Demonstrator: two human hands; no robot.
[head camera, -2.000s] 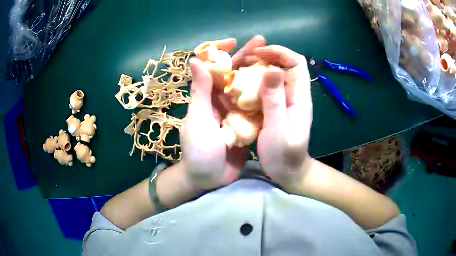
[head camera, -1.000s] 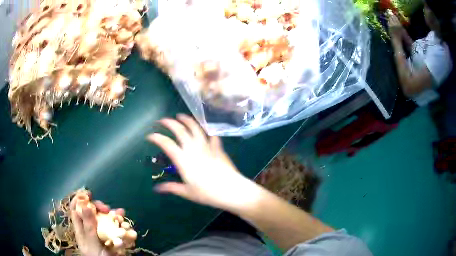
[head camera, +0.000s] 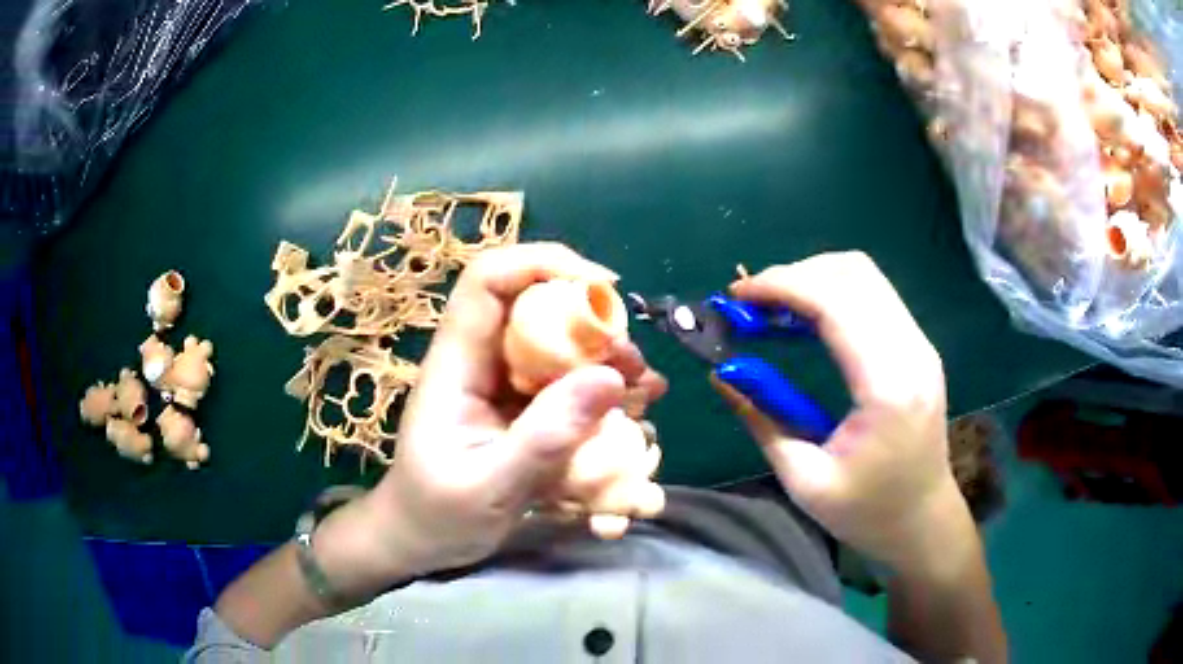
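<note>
My left hand (head camera: 487, 428) holds several peach doll bodies (head camera: 551, 340) in front of my chest. The upper one has its round open neck turned right, showing orange inside; others show below the thumb. My right hand (head camera: 863, 402) grips the blue-handled side cutters (head camera: 701, 327). Their dark jaws point left, close to the open neck; I cannot tell if they touch it. Peach flash (head camera: 428, 247) with empty holes lies on the table behind and left of my left hand. Several loose doll bodies (head camera: 182, 370) lie at the far left.
A clear bag of parts (head camera: 1038, 169) fills the upper right. Molded parts with spikes (head camera: 727, 20) show at the top edge. Dark crumpled film (head camera: 91, 91) is upper left. A blue bin (head camera: 169, 590) is below the table's left edge, tan scraps (head camera: 973, 461) below its right edge, a red crate (head camera: 1103, 448) lower right.
The view has swung back from the bag to the table's middle. My right hand, open and empty one second ago, now holds the side cutters beside the parts in my left hand.
</note>
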